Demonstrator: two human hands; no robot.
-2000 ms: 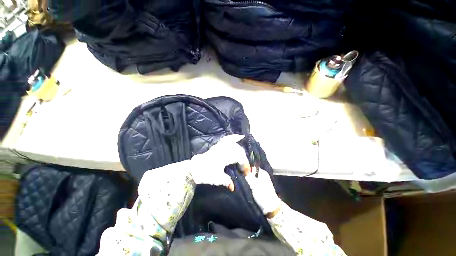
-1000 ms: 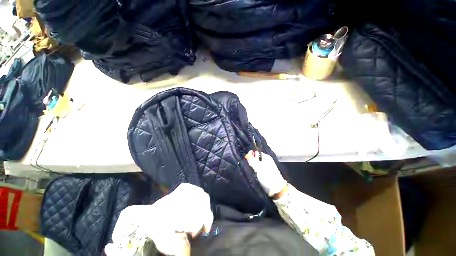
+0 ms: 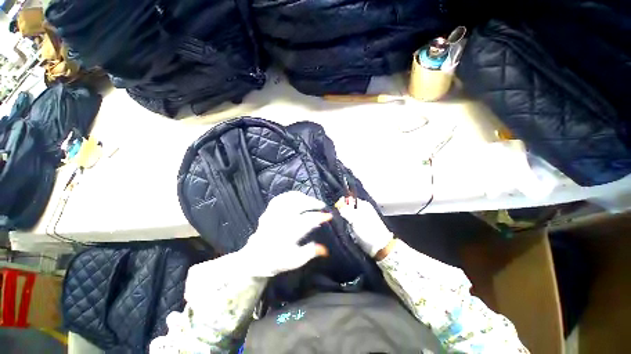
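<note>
A dark quilted backpack [image 3: 280,155] lies over the table's front edge and my lap, rounded top away from me, shoulder straps [image 3: 235,176] running down its back panel. My left hand [image 3: 284,231], in a white glove with bare fingertips, is over the bag's lower middle; thumb and fingers are apart, with dark fabric between them. My right hand [image 3: 364,225], gloved too, is at the bag's right edge, closed around small thread snips [image 3: 351,200] with a bit of red and dark blades pointing away. The palm side of both hands is hidden.
Stacked backpacks [image 3: 346,41] stand along the back. A tool cup [image 3: 429,79] and a wooden-handled tool [image 3: 356,99] are behind, to the right. A cord [image 3: 432,183] hangs over the table edge. A carton [image 3: 515,283] is below right; another quilted bag [image 3: 117,294] is below left.
My left hand has moved up from near my lap onto the middle of the backpack, with its fingers spread. My right hand stays at the right edge with the snips. The view has shifted slightly.
</note>
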